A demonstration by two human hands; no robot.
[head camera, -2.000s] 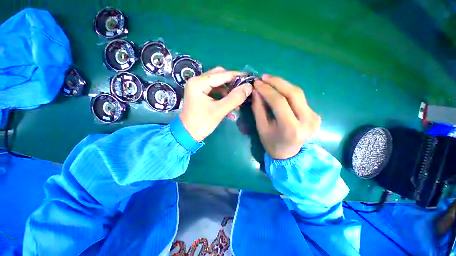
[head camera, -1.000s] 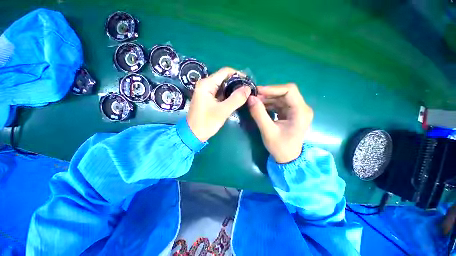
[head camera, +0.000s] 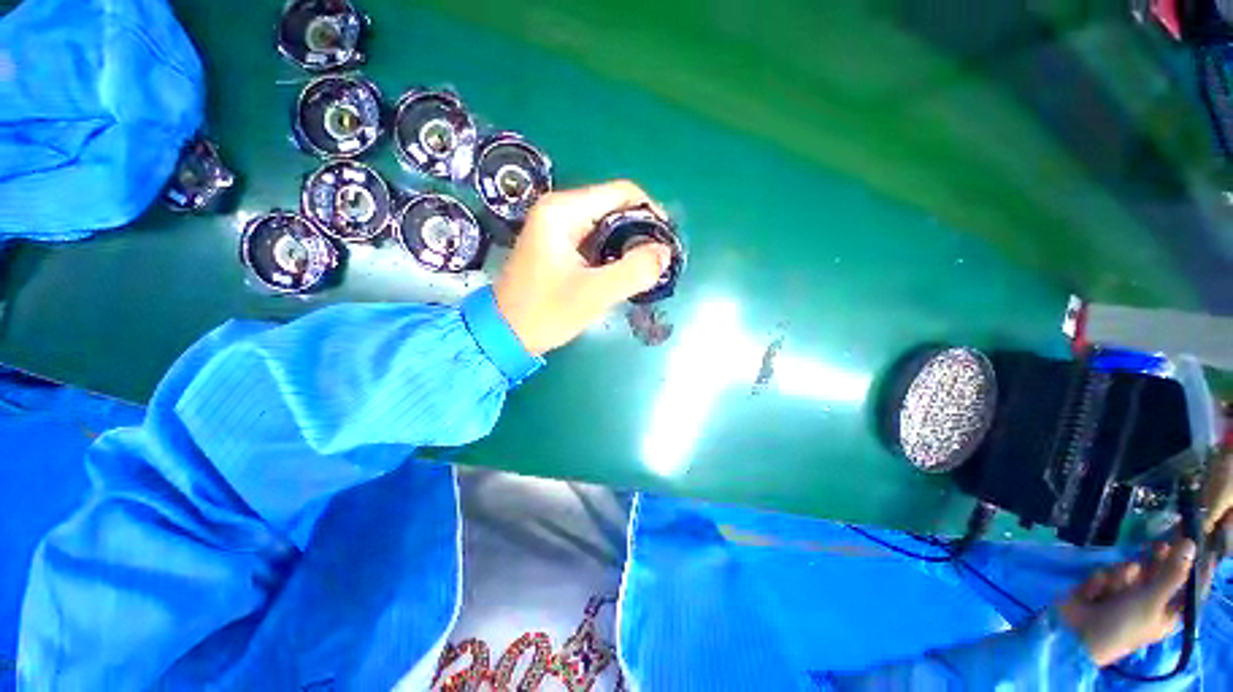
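Note:
My left hand [head camera: 571, 264] holds a round black shell [head camera: 644, 249] above the green mat, with the thumb over its opening. My right hand [head camera: 1129, 608] is at the lower right, beyond the black stand [head camera: 1034, 433]; a black cord [head camera: 1190, 602] crosses by its fingers. Whether it holds anything is unclear. Several similar black shells with pale round centres, such as one shell [head camera: 440, 233], lie at the left with clear film at their edges.
A round silvery metal-wool disc [head camera: 948, 410] sits at the stand's front. A crumpled light-blue cloth [head camera: 95, 122] lies at the far left by another dark shell [head camera: 198, 176]. A grey and blue object [head camera: 1149, 331] is behind the stand. Part of another hand may show at the right edge.
My right hand has left the held shell and moved to the far lower right, beside the stand. My left hand still holds the shell. The view has shifted slightly.

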